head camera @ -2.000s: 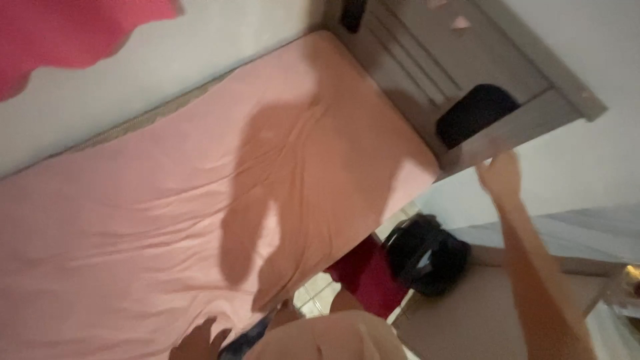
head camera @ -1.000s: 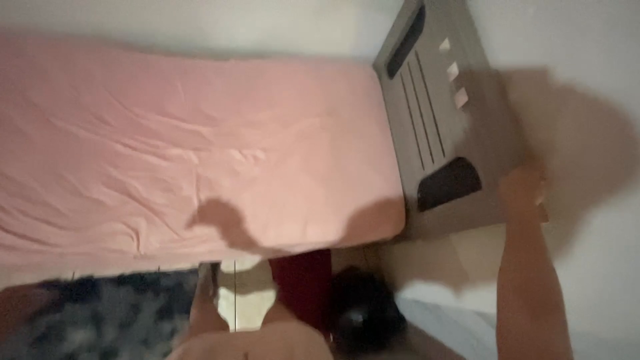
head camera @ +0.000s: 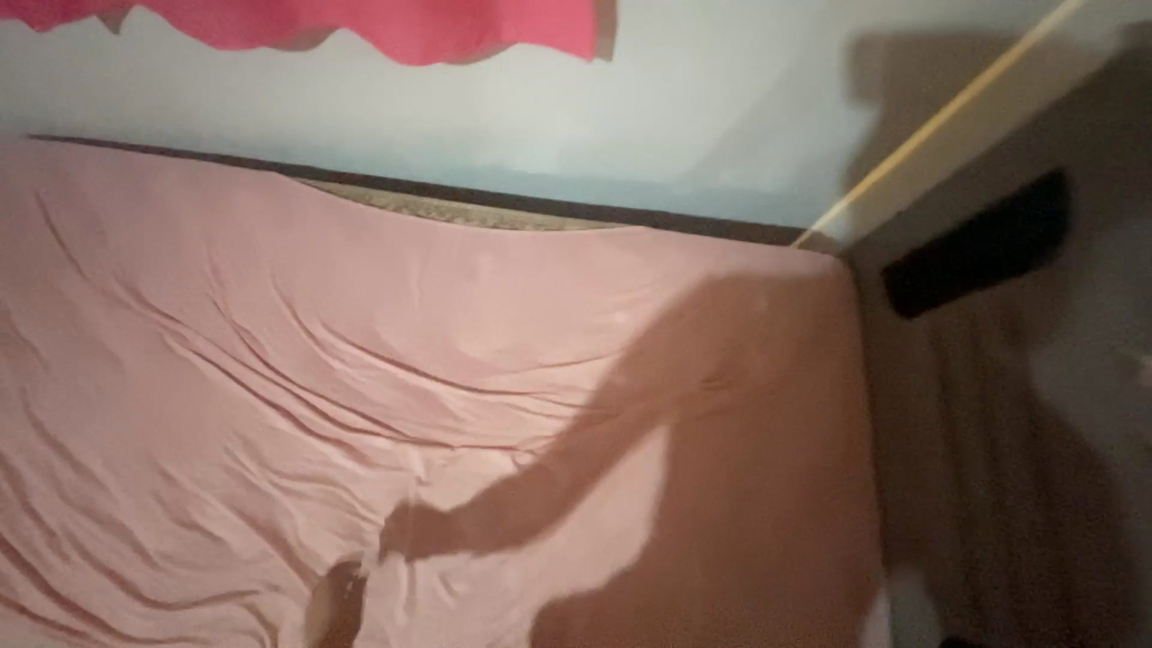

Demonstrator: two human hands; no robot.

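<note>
A pink fitted sheet (head camera: 468, 306) covers the mattress, with many creases running toward the lower left middle. There, at the bottom edge, my left hand (head camera: 337, 603) is partly in view, dark and blurred, against the sheet; its fingers are too unclear to show whether they grip the cloth. The shadow of an arm and body falls across the right part of the bed. My right hand is not in view. At the right stands the headboard (head camera: 954, 387), in deep shadow, with a dark cutout (head camera: 981, 243).
Along the wall side, a strip of patterned mattress edge (head camera: 450, 209) shows beside the dark bed rail (head camera: 558, 209). Pink cloth with a wavy hem (head camera: 432, 31) hangs on the pale wall (head camera: 702, 117). A thin yellow strip (head camera: 936, 121) slants up from the far corner.
The view has swung toward the wall side of the bed. My right hand, earlier at the headboard's near end, has left the view. My left hand now shows against the sheet.
</note>
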